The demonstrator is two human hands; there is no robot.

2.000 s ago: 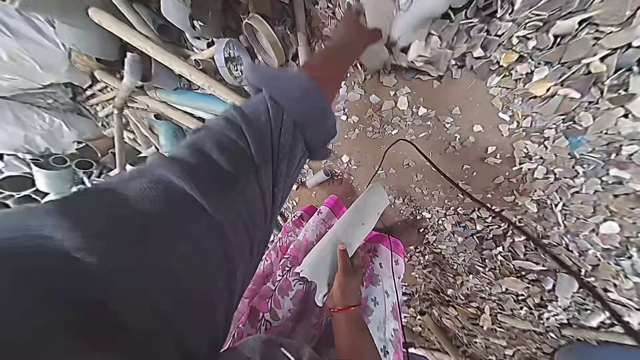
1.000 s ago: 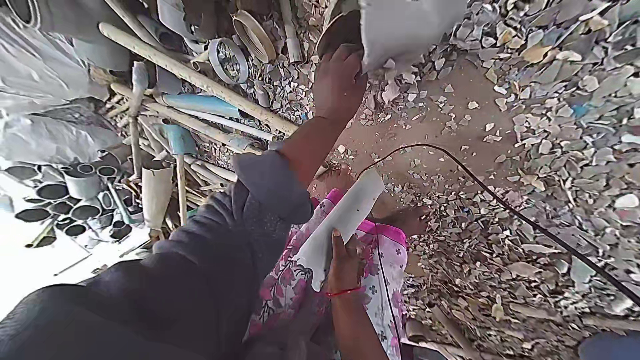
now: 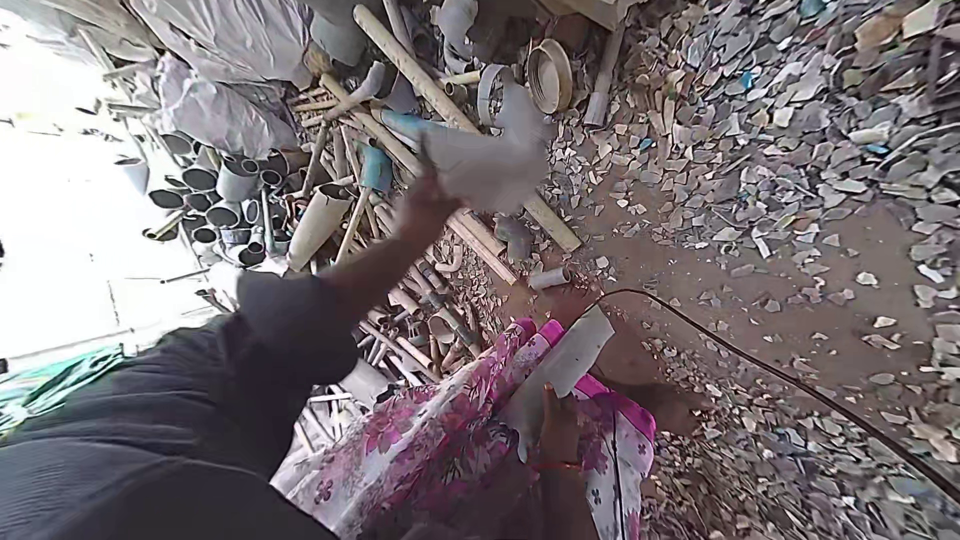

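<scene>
My left hand (image 3: 431, 199), reaching out from a dark rolled sleeve, grips a large greyish-white plastic piece (image 3: 487, 161). Motion blurs this piece, so its exact shape is unclear. Lower down, my right hand (image 3: 556, 431), with a red thread at the wrist, holds a long pale plastic piece (image 3: 566, 352) with a jagged lower end. That piece lies over the pink-and-white floral cloth (image 3: 420, 431) on my lap. A black cable (image 3: 720, 341) runs from near its upper end to the right edge.
Broken plastic shards (image 3: 787, 127) cover much of the ground on the right. Pipe offcuts (image 3: 225, 214) are heaped at left, beside long pipes (image 3: 420, 75) and a beige plastic ring (image 3: 550, 75). A short grey pipe (image 3: 550, 278) lies near the lap.
My left hand has moved left from the upper middle, carrying the greyish-white piece over the pipes. My right hand still holds the long pale piece. The view has shifted somewhat.
</scene>
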